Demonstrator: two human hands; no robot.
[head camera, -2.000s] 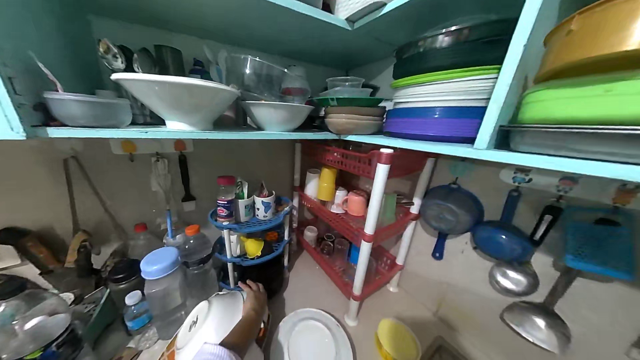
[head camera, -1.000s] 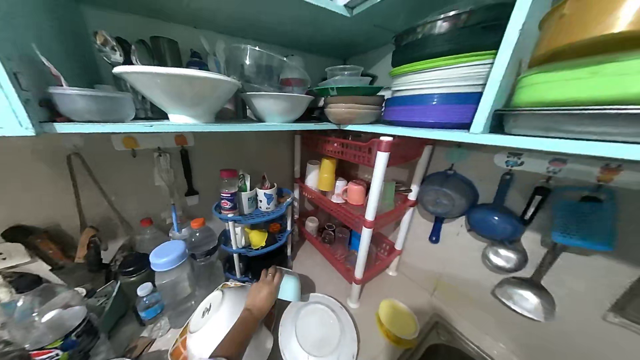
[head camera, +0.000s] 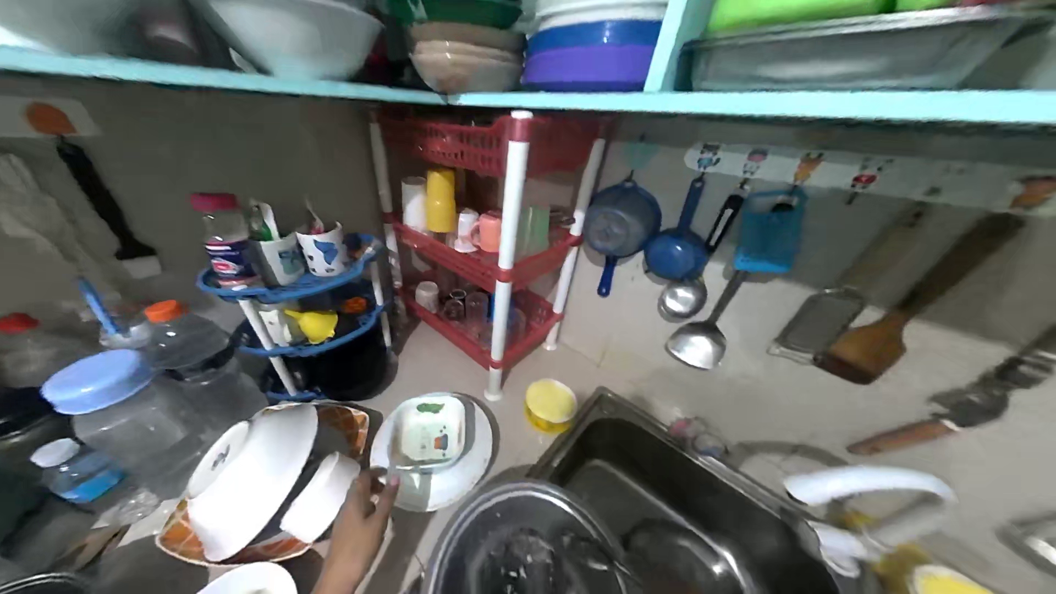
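My left hand (head camera: 363, 520) is at the lower centre-left, its fingertips at the near-left edge of a small square patterned dish (head camera: 431, 431); whether they grip it cannot be told. That dish rests on a round white plate (head camera: 478, 437) on the counter. Left of the hand, a small white bowl (head camera: 320, 497) and large white bowls (head camera: 260, 487) lean on their sides in an orange-patterned tray (head camera: 177, 540). Another white dish (head camera: 252, 582) shows at the bottom edge. My right hand is not in view.
A metal basin (head camera: 528, 544) stands beside the sink (head camera: 693, 503) with its white faucet (head camera: 874, 487). Behind are a yellow container (head camera: 550, 406), a red rack (head camera: 503, 272), a blue rack (head camera: 289, 289) and jars (head camera: 107, 404). A turquoise shelf (head camera: 742, 103) hangs above.
The view has swung down and right, bringing the sink into sight. A small square dish now sits on the round plate; one second ago a hand held a light-coloured item beside it.
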